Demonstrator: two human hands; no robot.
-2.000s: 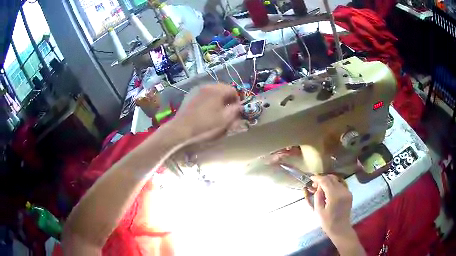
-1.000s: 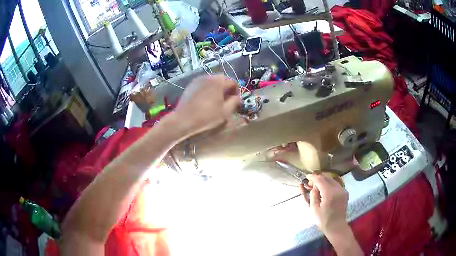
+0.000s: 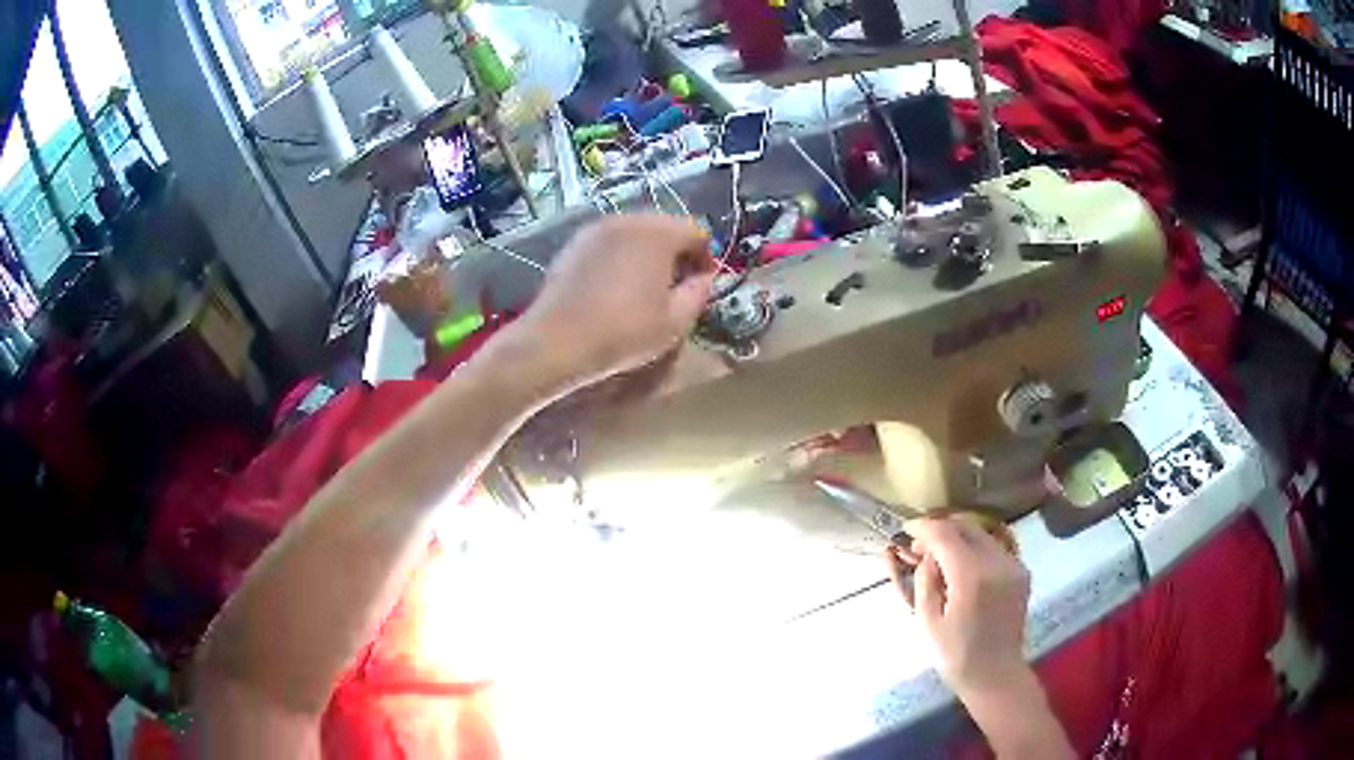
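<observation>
My left hand [image 3: 631, 290] is raised at the tension discs [image 3: 740, 312] on the sewing machine head [image 3: 876, 349]. Its fingertips are closed together beside the discs; whether they pinch thread is too blurred to tell. My right hand [image 3: 965, 587] grips scissors [image 3: 866, 509] over the machine bed, blades pointing up and left below the arm. Red fabric [image 3: 371, 668] lies left of the bed and over its front edge, partly washed out by the lamp. The presser foot and needle area is lost in glare. The red display [image 3: 1111, 310] is lit.
A green bottle [image 3: 112, 649] stands at lower left. A control panel [image 3: 1178, 483] is on the bed's right corner. White thread cones [image 3: 327, 116], a phone [image 3: 743, 135] and cluttered spools are behind the machine. Red cloth [image 3: 1188, 639] hangs at lower right.
My left hand has shifted slightly up and left and stays beside the tension discs. My right hand and the scissors have hardly moved. The view has shifted slightly.
</observation>
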